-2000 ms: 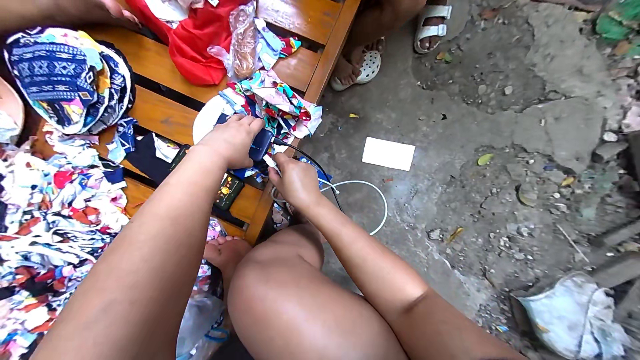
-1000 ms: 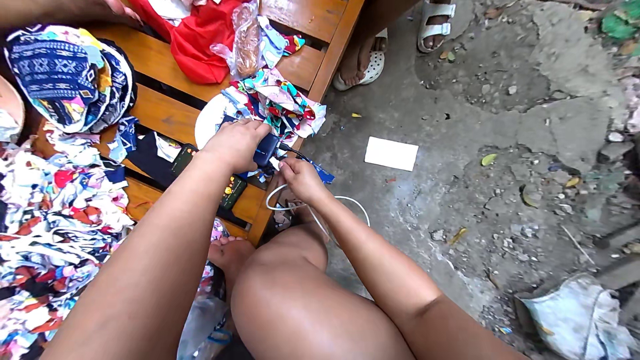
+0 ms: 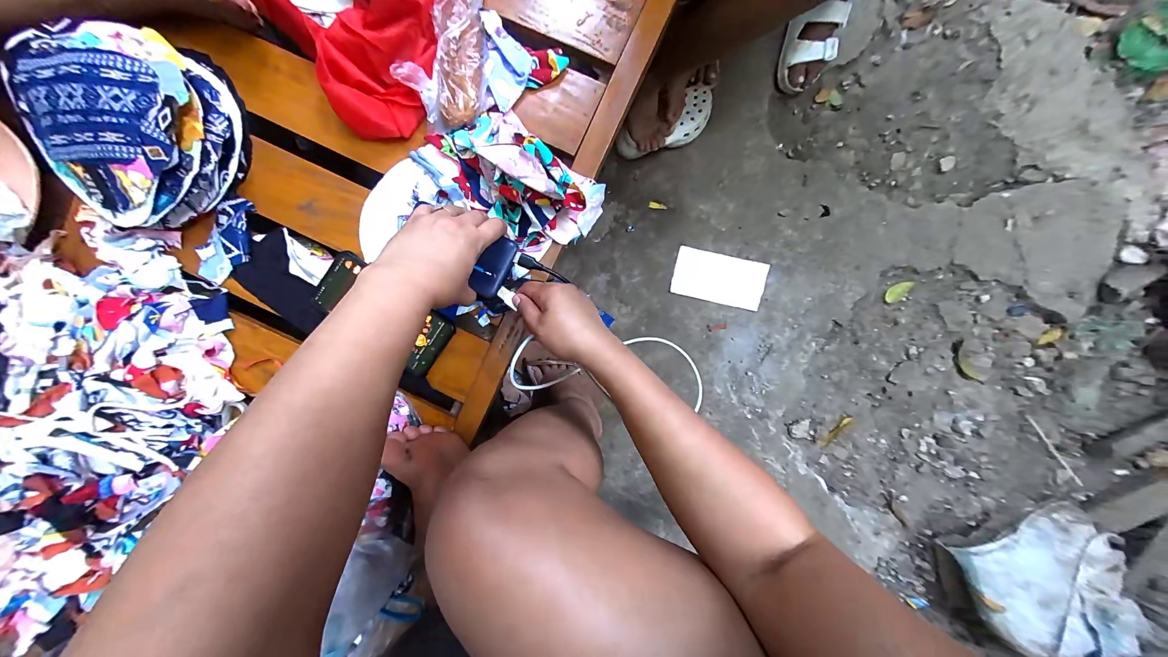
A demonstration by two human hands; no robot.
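Observation:
My left hand (image 3: 442, 254) grips a dark blue power bank (image 3: 493, 266) near the corner of the slatted wooden bench (image 3: 306, 178). Between the thumb and fingers of my right hand (image 3: 561, 318) is the white plug (image 3: 507, 297) of a white cable (image 3: 695, 360), at the edge of the power bank. A black cable (image 3: 542, 267) is also plugged into that edge. The white cable loops below my right hand. Under my left forearm lies a phone (image 3: 429, 342) with a lit screen, partly hidden. Printed fabric scraps (image 3: 520, 173) lie just beyond the power bank.
Fabric scraps (image 3: 100, 392) are heaped at left, below stacked fabric pieces (image 3: 119, 119). Red cloth (image 3: 379, 68) and a plastic-wrapped item (image 3: 459, 73) lie on the bench. A white card (image 3: 720, 277) is on the concrete. Another person's sandaled feet (image 3: 671, 119) stand beyond the bench edge.
Both hands stay at the power bank, with only small shifts. The loop of white cable beside my right forearm has changed shape.

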